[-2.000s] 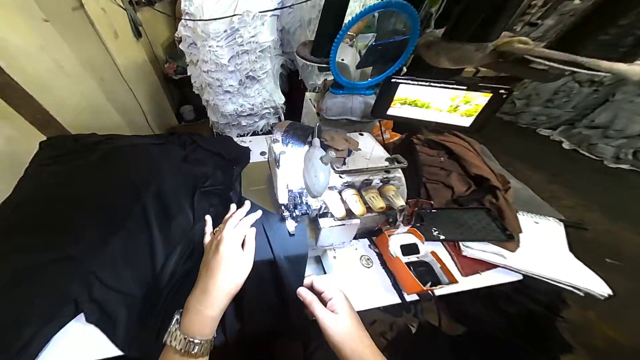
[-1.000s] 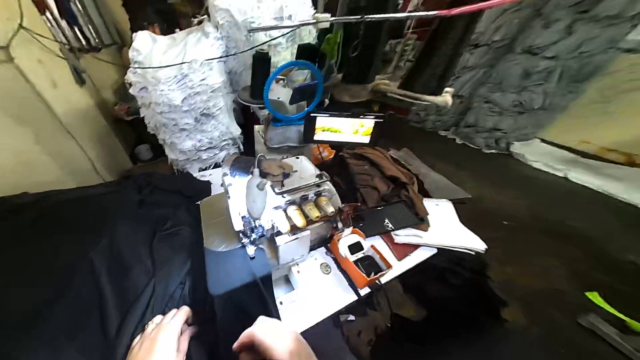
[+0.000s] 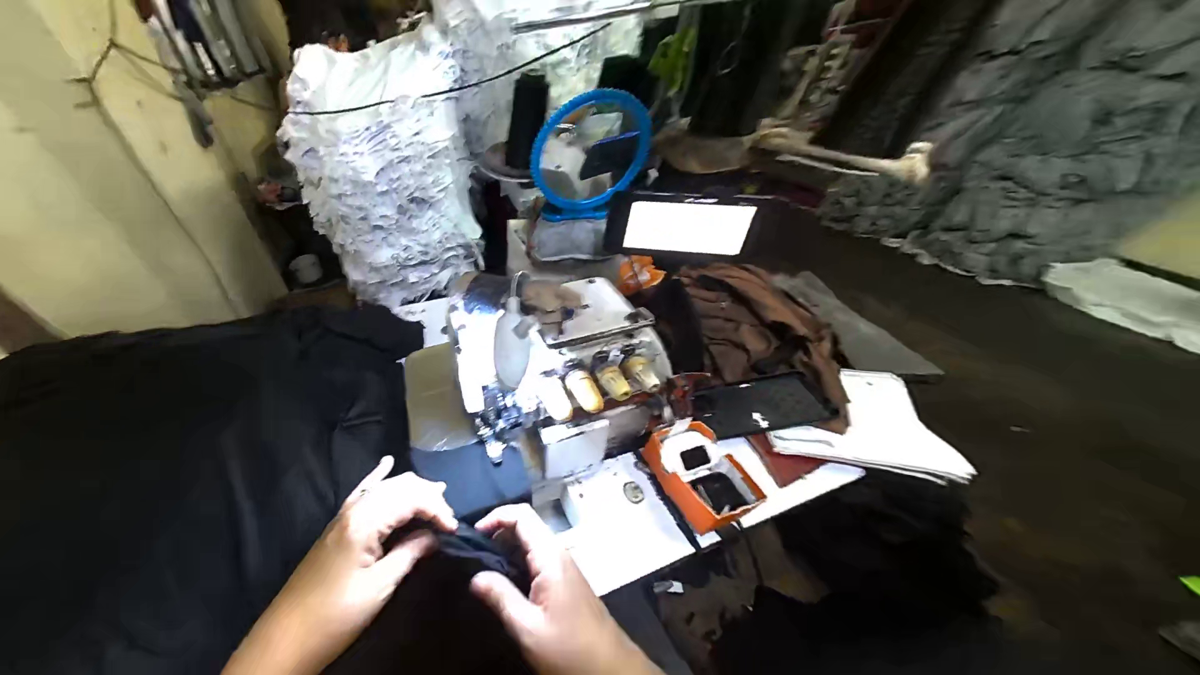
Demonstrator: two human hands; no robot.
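Note:
Black fabric (image 3: pixel 187 487) spreads over the left side and runs down to the lower middle. My left hand (image 3: pixel 375 544) pinches a gathered edge of it between thumb and fingers. Close by on the right, my right hand (image 3: pixel 539 581) grips the same gathered edge, thumb below and fingers above. Just beyond both hands stands an overlock sewing machine (image 3: pixel 581 356), its needle area lit, with several tension dials on its front. Dark blue-grey fabric (image 3: pixel 473 483) lies flat at the machine's front, by the presser foot.
An orange box (image 3: pixel 689 502) sits on the white table (image 3: pixel 623 553). Right of the machine are a dark phone (image 3: pixel 764 405), brown cloth (image 3: pixel 750 319) and a stack of papers (image 3: pixel 877 427). Behind stand a blue-rimmed mirror (image 3: pixel 536 155), a lit screen (image 3: pixel 689 228) and white bundled material (image 3: pixel 380 169).
My hands have come together on a gathered fabric edge; two seconds ago my left hand lay flat on the fabric near the machine. The view has swung to the right.

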